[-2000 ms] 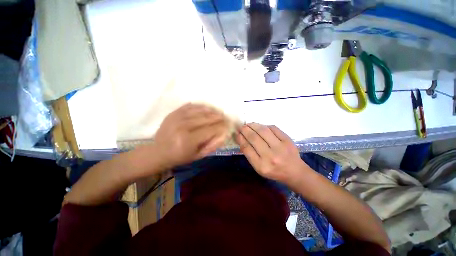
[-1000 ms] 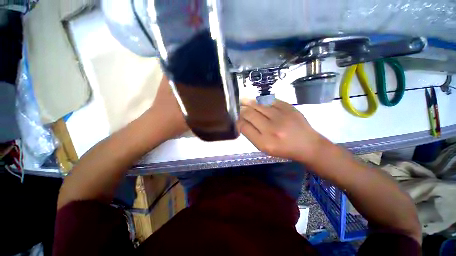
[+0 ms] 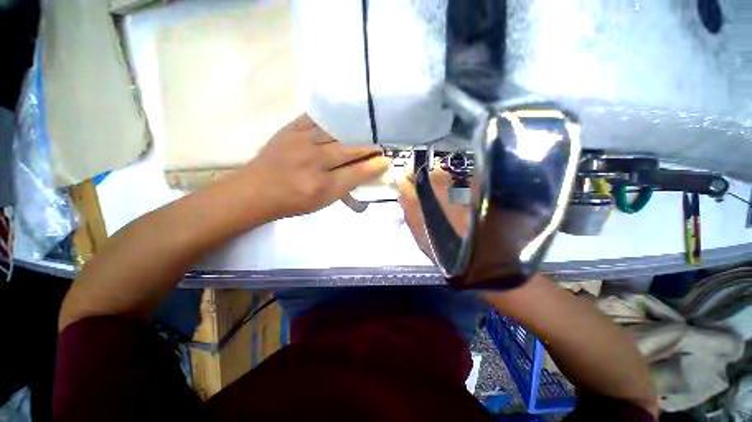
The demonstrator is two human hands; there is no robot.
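Note:
A cream-beige fabric panel (image 3: 223, 78) lies left of the sewing machine head (image 3: 404, 66), with a darker textured strip (image 3: 198, 177) along its near edge. My left hand (image 3: 317, 173) is at the panel's right side, its fingertips holding the cloth close beside the needle area. My right hand (image 3: 425, 214) is just right of the needle area. The shiny curved metal guard (image 3: 524, 198) covers much of it, so its grip is hidden. The presser foot and needle are too small and blurred to tell clearly.
Stacked beige panels (image 3: 91, 91) and a clear plastic bag (image 3: 45, 173) are at the left. Partly hidden scissors show a green handle (image 3: 633, 200); snips (image 3: 691, 231) lie farther right. Below the table are a cardboard box (image 3: 231, 330), blue crate (image 3: 528, 363) and crumpled beige cloth (image 3: 684, 338).
The machine head and guard now loom larger and cover most of the scissors. My left hand has come out from behind the guard; my right hand is now partly behind it.

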